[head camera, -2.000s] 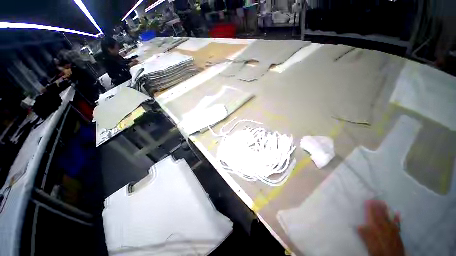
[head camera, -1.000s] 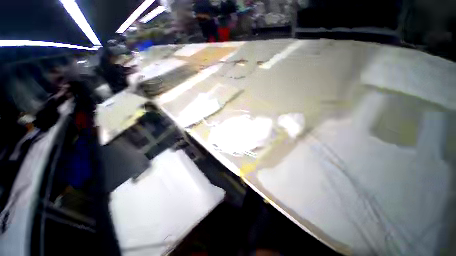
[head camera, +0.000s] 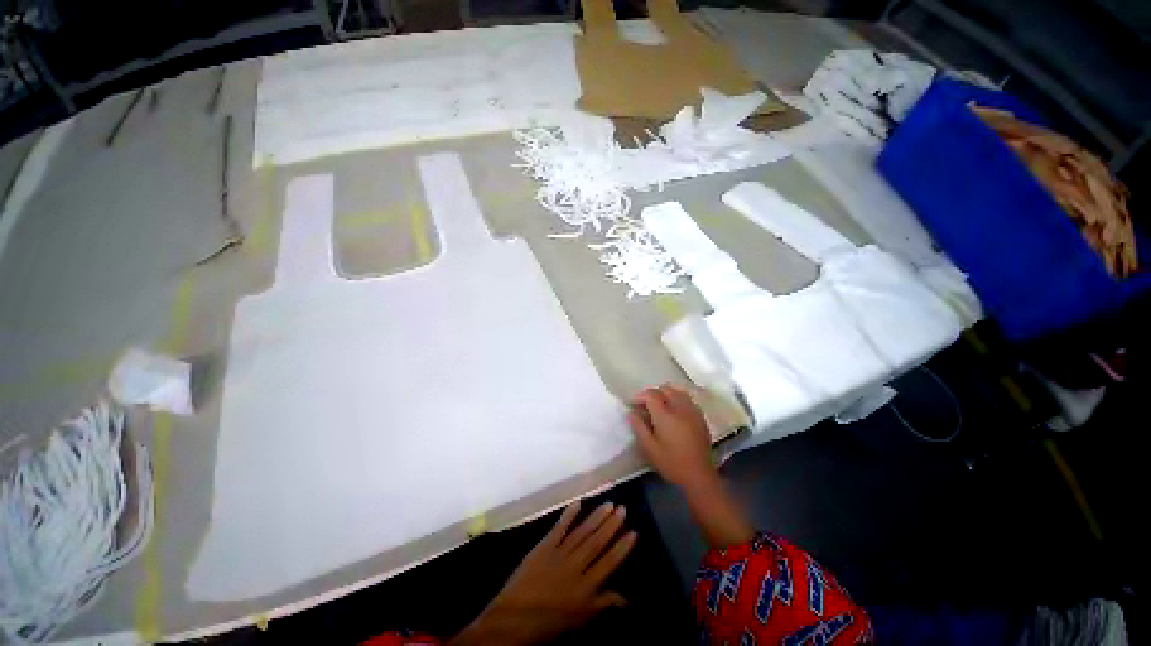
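Observation:
A white cut panel (head camera: 404, 379) lies flat on the table, its two straps pointing away from me around a U-shaped gap. My right hand (head camera: 675, 435) is at the panel's lower right corner, fingers bent down; whether it pinches the fabric cannot be told. My left hand (head camera: 562, 581) is beyond the near table edge, over the dark area, fingers apart and empty. A pile of white two-strap panels (head camera: 833, 334) lies at the right table edge. A whitish rounded thing (head camera: 697, 351), unclear, lies against its left side.
A white cord bundle (head camera: 70, 524) and crumpled cloth (head camera: 154, 381) lie at left. Curly white trimmings (head camera: 587, 183) lie behind the panel. A brown cardboard template (head camera: 656, 70) is at the back. A blue bin (head camera: 978, 208) with orange-tan pieces (head camera: 1073, 183) stands at right.
The view has swung right, bringing the pile, trimmings, template and bin into sight. Two seconds ago one hand lay on the panel; now both hands show near the front edge.

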